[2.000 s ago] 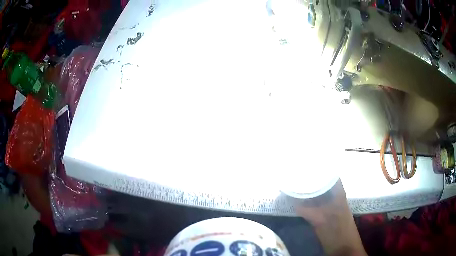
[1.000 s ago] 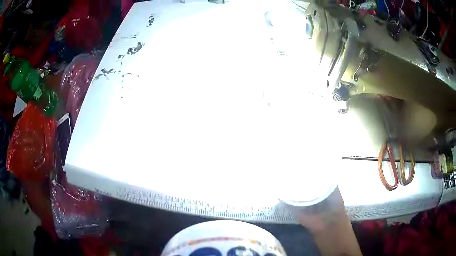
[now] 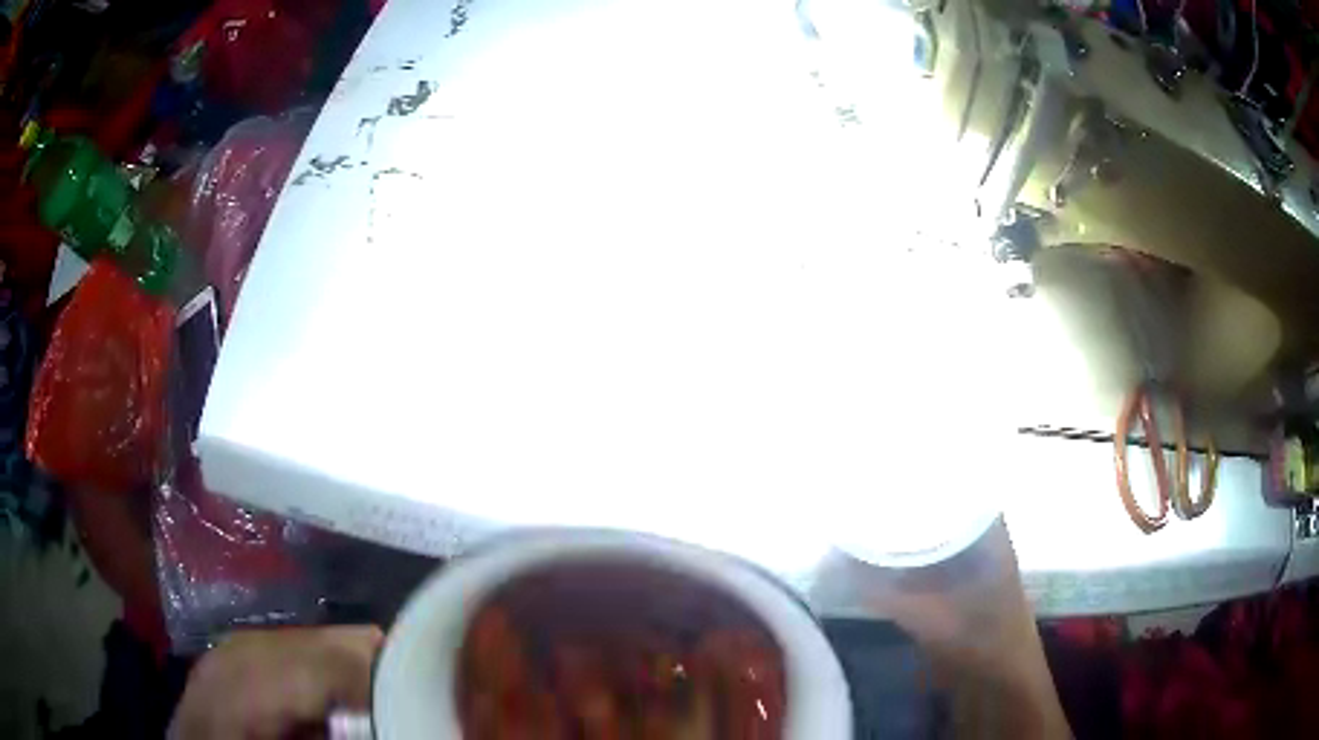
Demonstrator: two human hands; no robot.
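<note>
A white mug (image 3: 398,665) is close to the camera at the bottom centre, its mouth showing reddish-brown contents, its base cut off. My left hand (image 3: 278,680), cut off by the bottom edge, is closed at the mug's left side, at what looks like its handle. My right hand (image 3: 962,622) is at the table's front edge, holding a round white lid (image 3: 919,549); glare hides the fingertips and most of the lid. The white table (image 3: 347,318) is washed out by strong light.
The sewing machine head (image 3: 1157,174) stands at right, with orange-handled scissors (image 3: 1143,470) under its arm. At left are a green bottle (image 3: 94,195), an orange-red plastic bag (image 3: 99,376), a smartphone (image 3: 197,354) and a clear-wrapped packet (image 3: 217,571).
The mug has risen and tipped so its inside shows, where before only its outer side did. My left hand has come clearly into view beside it. My right hand stays with the lid.
</note>
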